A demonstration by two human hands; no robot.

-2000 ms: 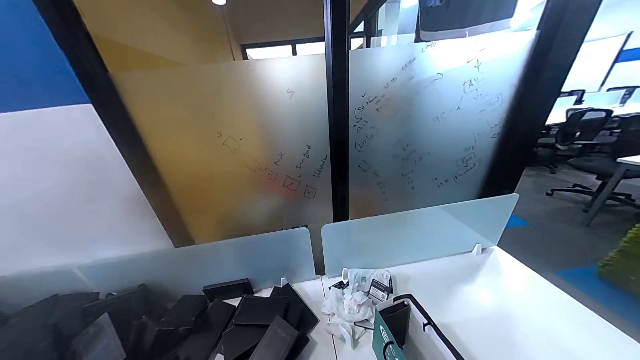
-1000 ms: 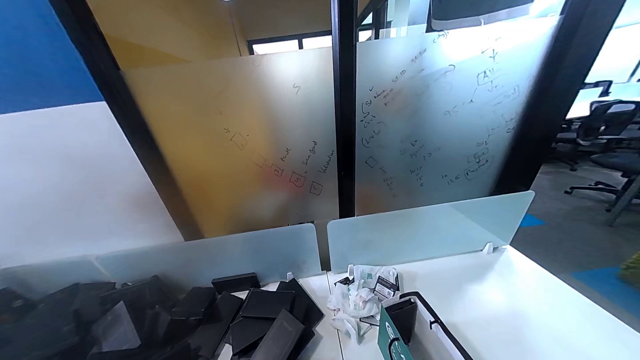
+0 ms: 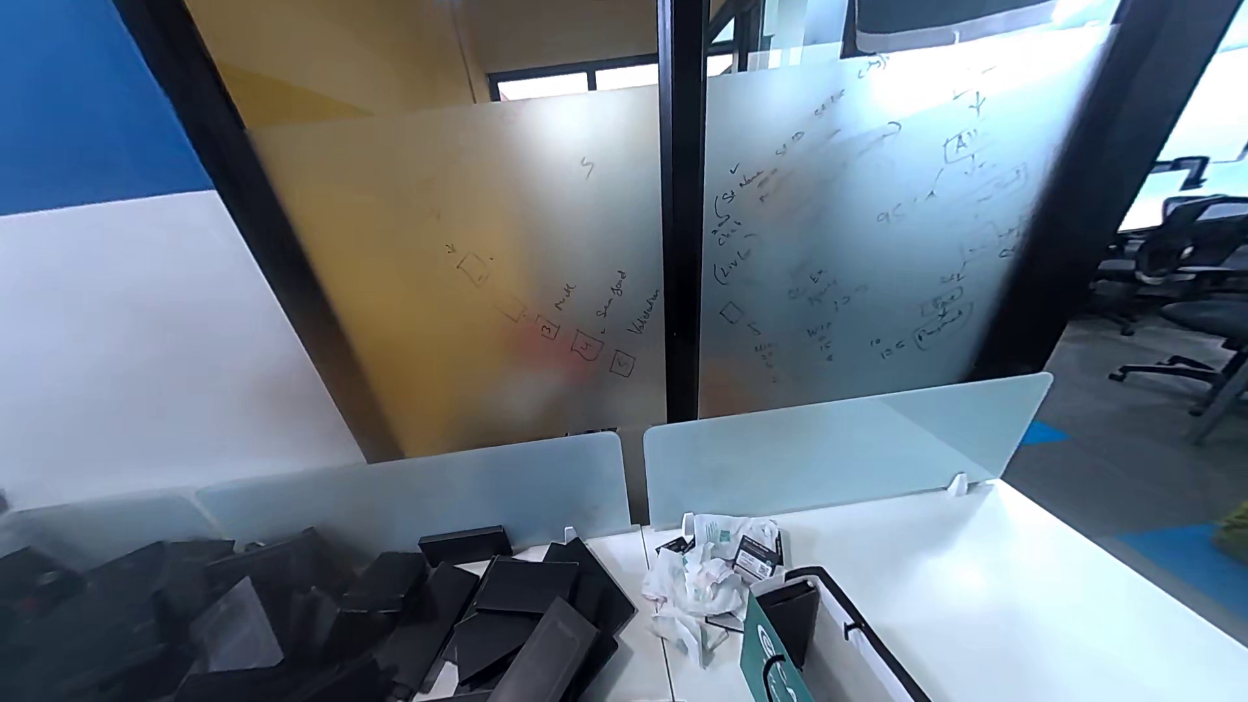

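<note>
Neither my left hand nor my right hand shows in the head view. Many black boxes (image 3: 526, 585) lie heaped on the white desk (image 3: 985, 556) at the lower left, some overlapping and tilted. Right of them is a crumpled white plastic bag (image 3: 694, 585) with a small black packet (image 3: 756, 558) bearing a label against it. At the bottom stands a green and white paper bag (image 3: 770, 653) with black edging, open at the top, a black box (image 3: 792, 619) inside.
Low frosted desk dividers (image 3: 838, 448) run along the desk's back edge. Behind them rises a frosted glass partition (image 3: 546, 214) with handwritten marks and black frames. Office chairs (image 3: 1199, 292) stand beyond the desk's right edge.
</note>
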